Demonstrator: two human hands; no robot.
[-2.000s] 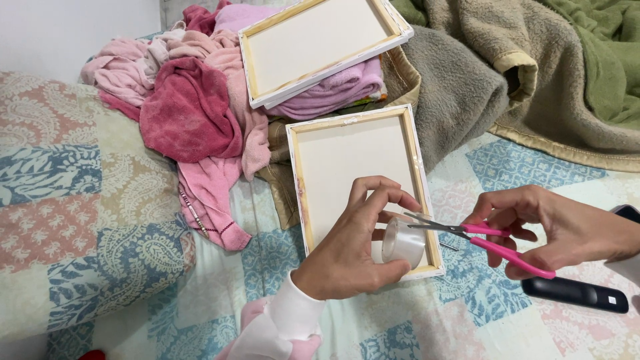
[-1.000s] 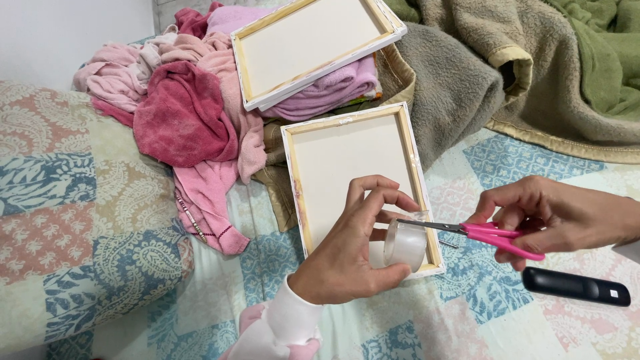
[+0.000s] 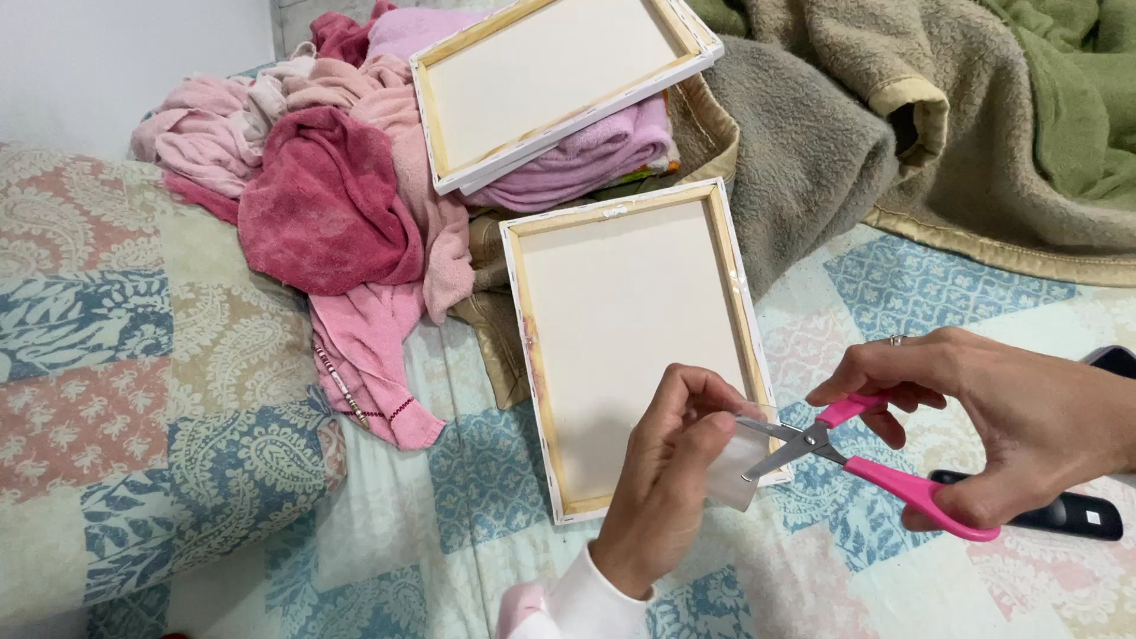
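Observation:
My left hand holds a roll of clear tape, partly hidden by its fingers. My right hand has its fingers in the pink handles of scissors. Their blades are spread, with the tips at the tape and beside my left fingertips. Behind and below my left hand, a stretched canvas lies face down, its wooden frame showing. Farther back, another upturned canvas rests over folded lilac cloth, with a further frame edge beneath it.
Pink cloths are heaped at the left back. A brown fleece blanket and a green one lie at the right back. A black remote-like device is below my right hand. Patchwork bedding spreads underneath; a beaded strand lies on pink cloth.
The scissor blades have opened wide from nearly closed. My left hand has turned the tape roll, so its round opening no longer shows.

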